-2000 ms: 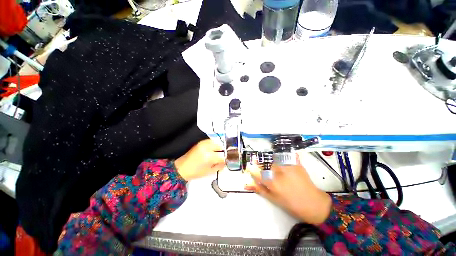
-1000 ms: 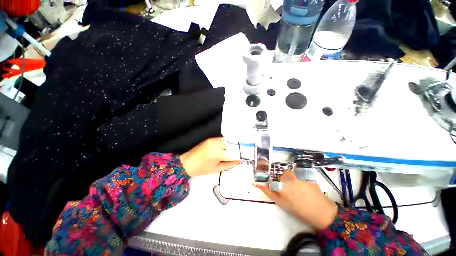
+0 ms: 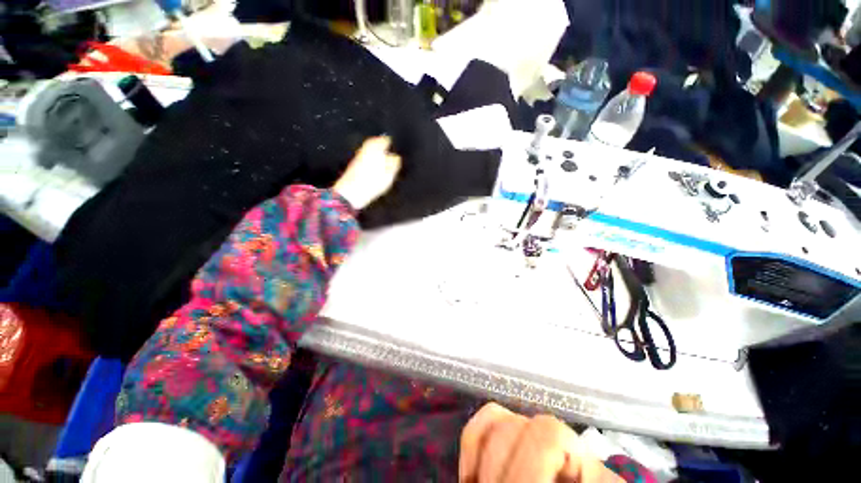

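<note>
A large heap of black speckled fabric (image 3: 274,123) lies left of the sewing machine. My left hand (image 3: 373,173) is on the heap's right part, its fingers close together; whether they grip the cloth cannot be told. My right hand (image 3: 529,451) is at the bottom edge, below the table's front edge, with curled fingers and partly cut off; what it holds, if anything, is hidden. The white sewing machine (image 3: 661,231) has its presser foot and needle (image 3: 531,247) over the table, with no cloth seen under them.
Black-handled shears (image 3: 642,325) and a red-handled tool (image 3: 597,270) lie under the machine arm. Two bottles (image 3: 620,115) stand behind it. A ruler strip (image 3: 453,370) runs along the front edge. Black cloth (image 3: 812,396) is at the right. A blue crate (image 3: 90,415) is at lower left.
My left hand has moved from beside the needle up onto the black heap. My right hand has left the needle area and is below the table edge. The view has turned and widened.
</note>
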